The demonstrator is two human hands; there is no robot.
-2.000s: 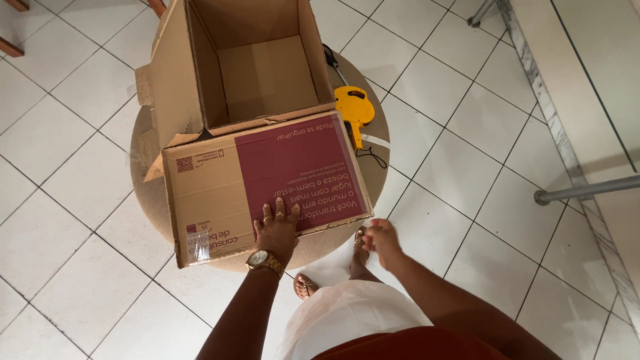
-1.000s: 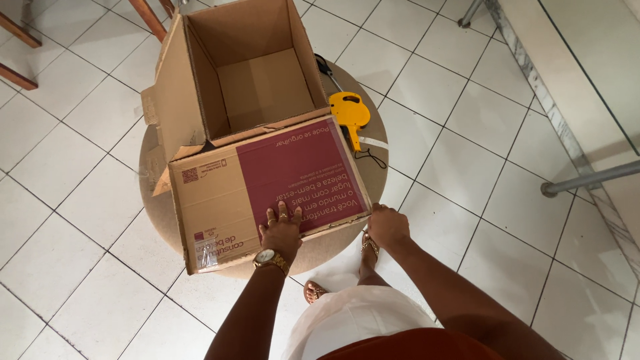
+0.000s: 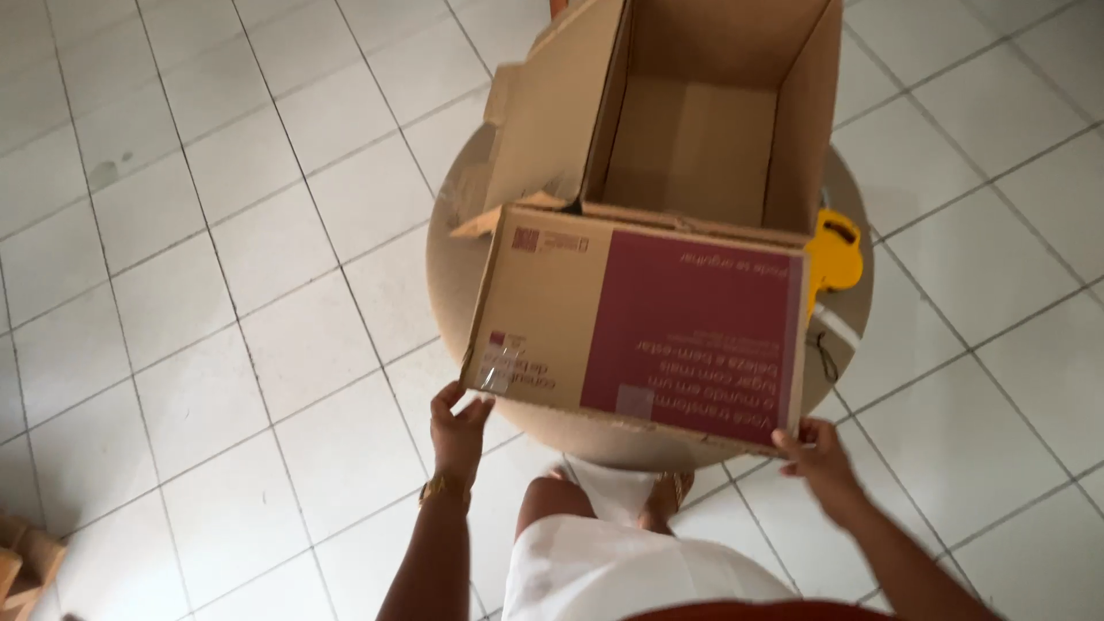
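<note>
An open cardboard box point(image 3: 694, 138) stands on a round beige stool or small table point(image 3: 457, 293). Its large flap point(image 3: 552, 319), brown and dark red with print, spreads out toward me. My left hand point(image 3: 459, 424), with a gold watch at the wrist, pinches the flap's near left corner. At the near right corner my right hand point(image 3: 815, 453) grips the flap between thumb and fingers. A yellow tool point(image 3: 835, 254), perhaps a tape dispenser, lies to the right of the box, partly hidden by it.
Another flap point(image 3: 552, 121) leans out at the box's left side. A dark cord loop point(image 3: 826, 358) and a pale strip hang near the yellow tool. Wooden furniture point(image 3: 34, 561) stands at the lower left on white floor tiles. My feet are close to the round top.
My left hand has moved from the middle of the flap to its near left corner. My right hand, apart from the flap two seconds ago, now grips its right corner. The view has shifted.
</note>
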